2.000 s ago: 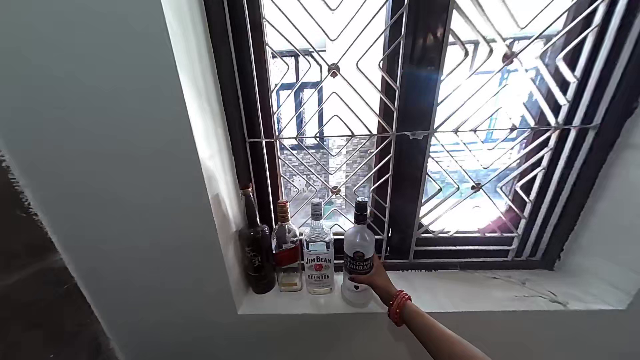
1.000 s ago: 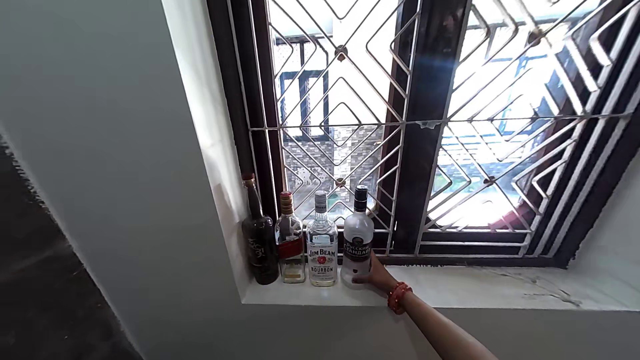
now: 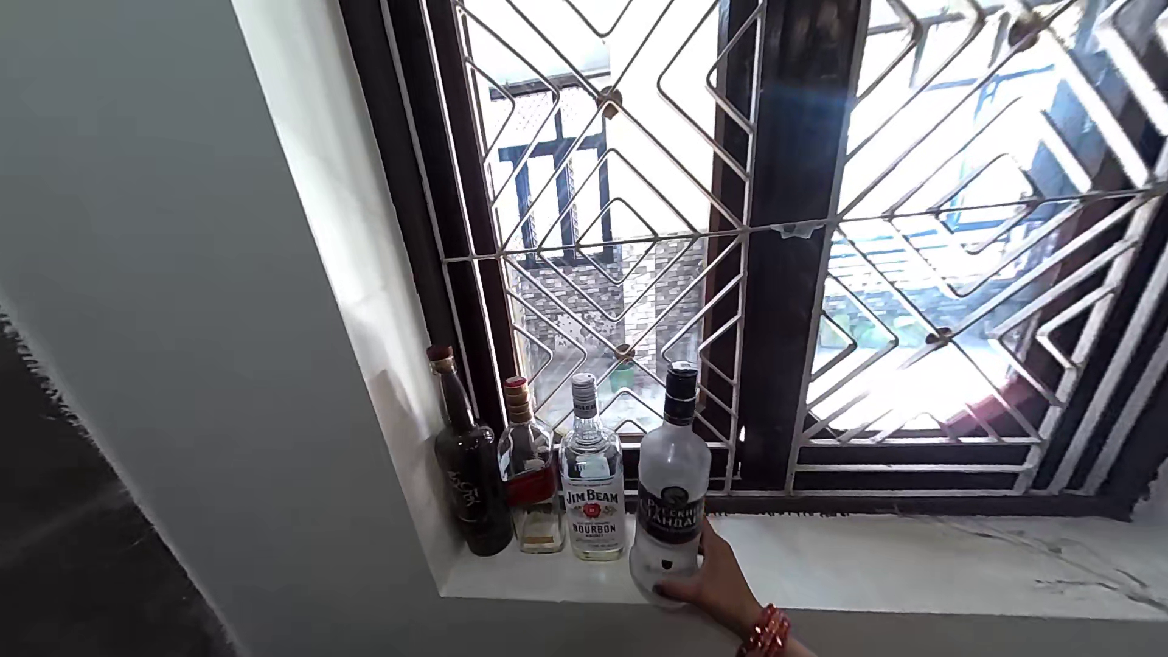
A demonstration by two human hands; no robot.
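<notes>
My right hand (image 3: 716,584), with red bangles at the wrist, grips the lower part of a frosted glass bottle (image 3: 673,465) with a black cap and dark label. This bottle stands at the right end of a row on the window sill. Just left of it is a clear Jim Beam bourbon bottle (image 3: 593,493) with a light cap. Beside that stands a clear bottle with a red label (image 3: 532,484), and a dark glass bottle (image 3: 474,484) leans slightly at the left end by the wall. My left hand is not in view.
The white sill (image 3: 867,557) runs to the right, with dark cracks in its surface. Behind the bottles is a metal window grille (image 3: 625,351) in a dark frame (image 3: 798,274). A plain wall (image 3: 228,301) lies to the left.
The frosted bottle, in my right hand's grip throughout, has moved slightly left, closer to the Jim Beam bottle, since the oldest frame.
</notes>
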